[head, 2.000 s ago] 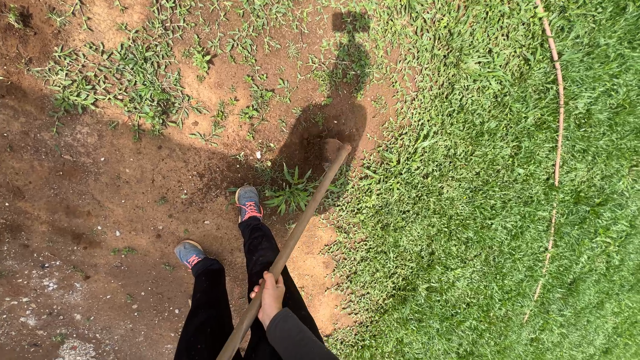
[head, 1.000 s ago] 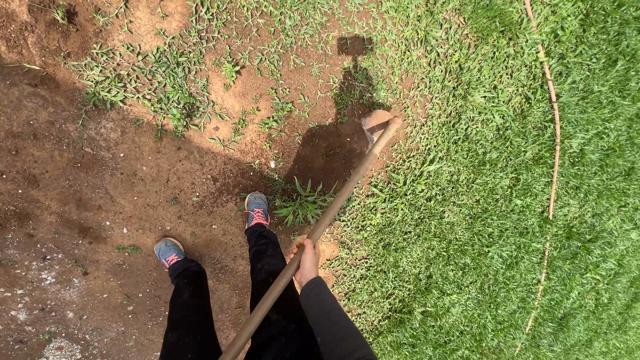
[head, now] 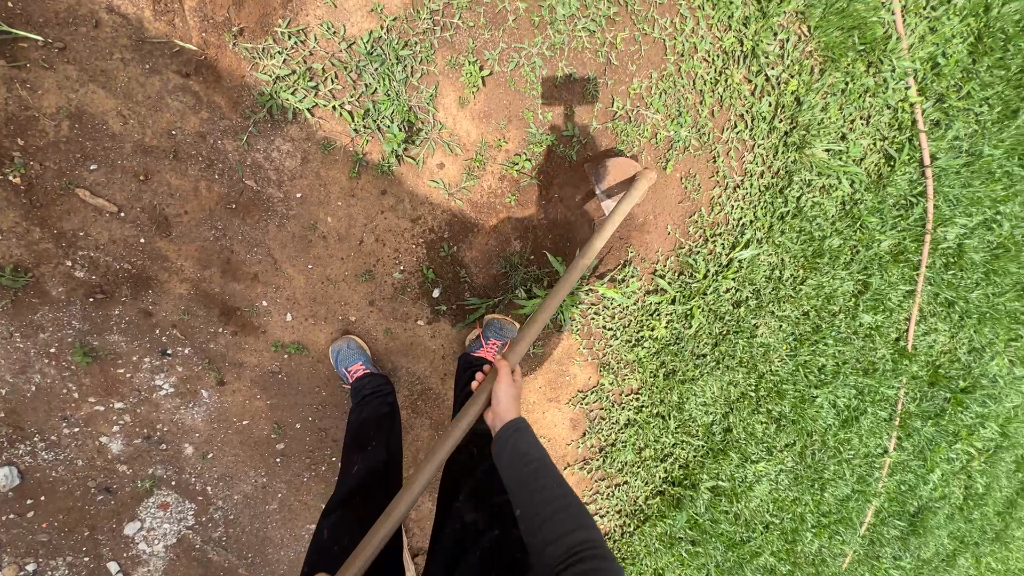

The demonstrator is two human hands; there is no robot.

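My right hand [head: 502, 392], in a dark sleeve, is closed around the middle of a long wooden hoe handle [head: 448, 444]. The handle runs diagonally from the bottom edge up to the right. At its far end, the hoe's metal blade [head: 612, 178] rests on or just over brown soil, where bare ground meets grass. A leafy weed [head: 552, 292] grows partly under the handle, near the toe of one shoe [head: 492, 334]. Of my left hand, at most a sliver shows at the bottom edge beside the handle; its hold cannot be made out.
Green grass [head: 784, 384] covers the right side, crossed by a thin pale hose or cord [head: 924, 200]. Low weeds [head: 360, 88] grow in the soil at the top. My other shoe [head: 350, 358] stands on brown dirt, with small stones [head: 10, 478] at left.
The hoe blade has moved to the right over the soil, toward the grass edge. Both feet have stepped forward. My right hand has kept hold of the handle. The view has shifted somewhat.
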